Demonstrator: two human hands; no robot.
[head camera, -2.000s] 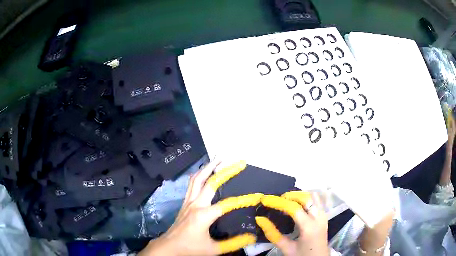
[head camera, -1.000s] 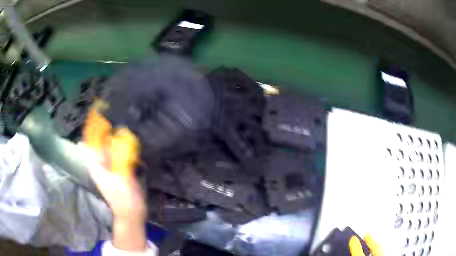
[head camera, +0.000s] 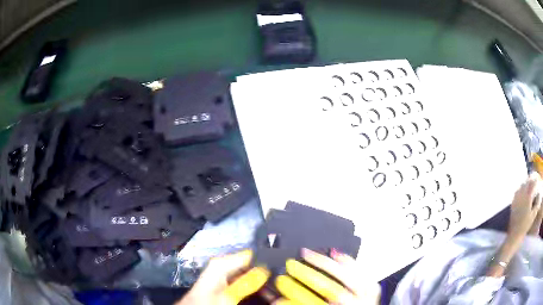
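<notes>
My left hand (head camera: 231, 280) and my right hand (head camera: 321, 279), with yellow finger cots, are at the bottom centre, partly cut off by the lower edge. Both hold black cover plates (head camera: 315, 226), more than one, overlapping, over the lower left edge of the white liner sheet (head camera: 286, 143). The sheet bears rows of black adhesive rings (head camera: 381, 133) on its right half; its left part is blank. The fingertips are slightly blurred, and the undersides of the held plates are hidden.
A jumbled pile of cover plates (head camera: 128, 220) lies left, with stacked plates (head camera: 193, 107) at its upper right. Clear film (head camera: 217, 238) lies beside it. Black devices (head camera: 286, 36) sit on the green belt (head camera: 161, 41). A second white sheet (head camera: 476, 131) and another person's hand (head camera: 524, 202) are at right.
A second ago the view pointed further left, with my left hand blurred over the pile beside a dark plate. Now both my hands are together on plates at the sheet's lower edge.
</notes>
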